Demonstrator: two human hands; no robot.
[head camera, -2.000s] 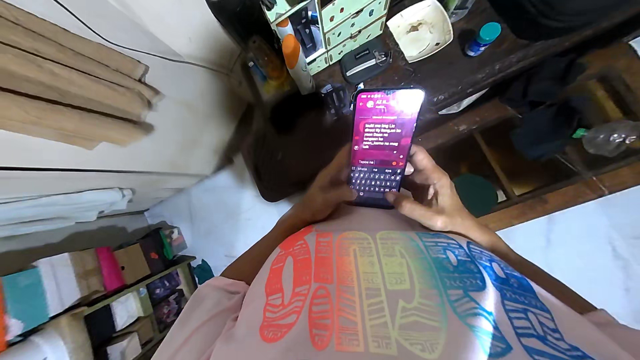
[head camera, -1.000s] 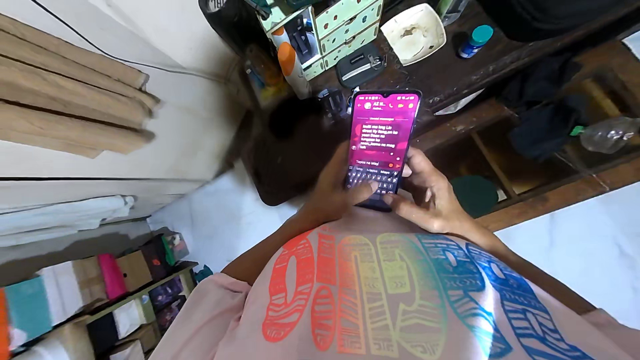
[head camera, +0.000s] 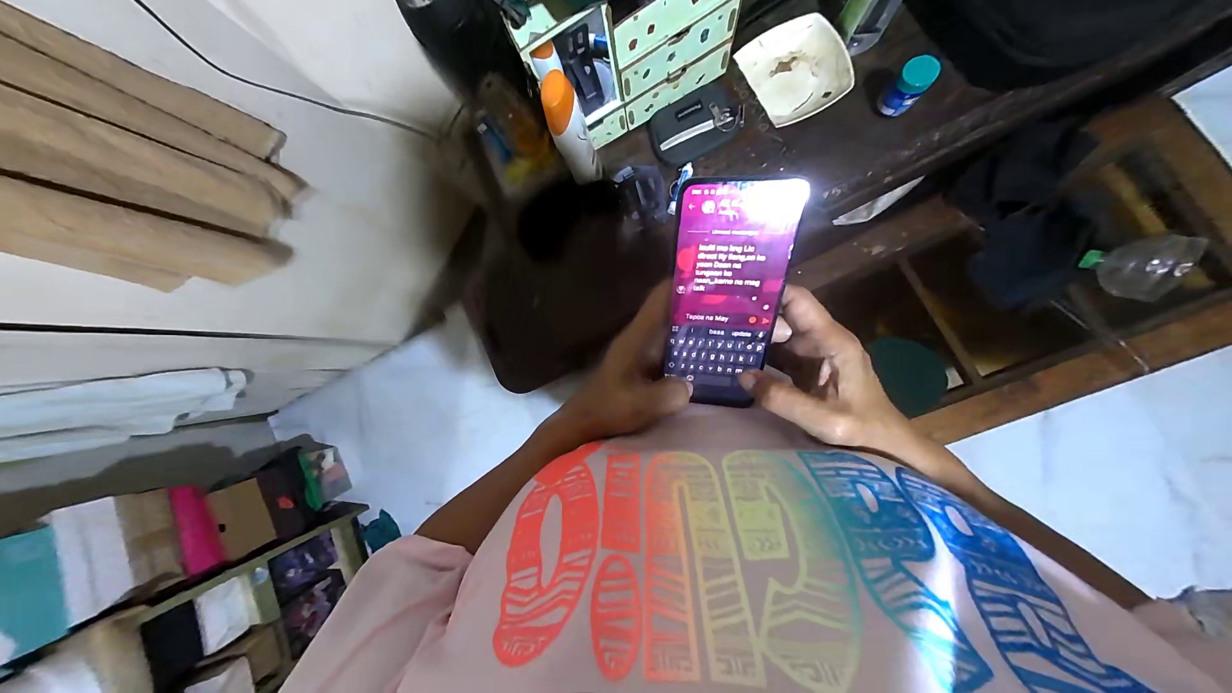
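A smartphone is held upright between both hands, its screen lit with a pink chat view and a dark on-screen keyboard. My left hand grips its left edge, the thumb at the lower left corner of the screen. On the other side, my right hand supports the right edge, its thumb over the keyboard's lower right. The fingers behind the phone are hidden. Just below the phone is the front of a pink shirt with large multicoloured lettering.
A dark wooden table bears a small drawer box, an orange-capped bottle, a black zip case, a cream dish and a blue-capped jar. A plastic bottle lies at right; a filled shelf stands lower left.
My left thumb has moved off the keys to the phone's lower left corner; one second ago it was over the keyboard. Text in the typing line has changed. Both hands still hold the phone.
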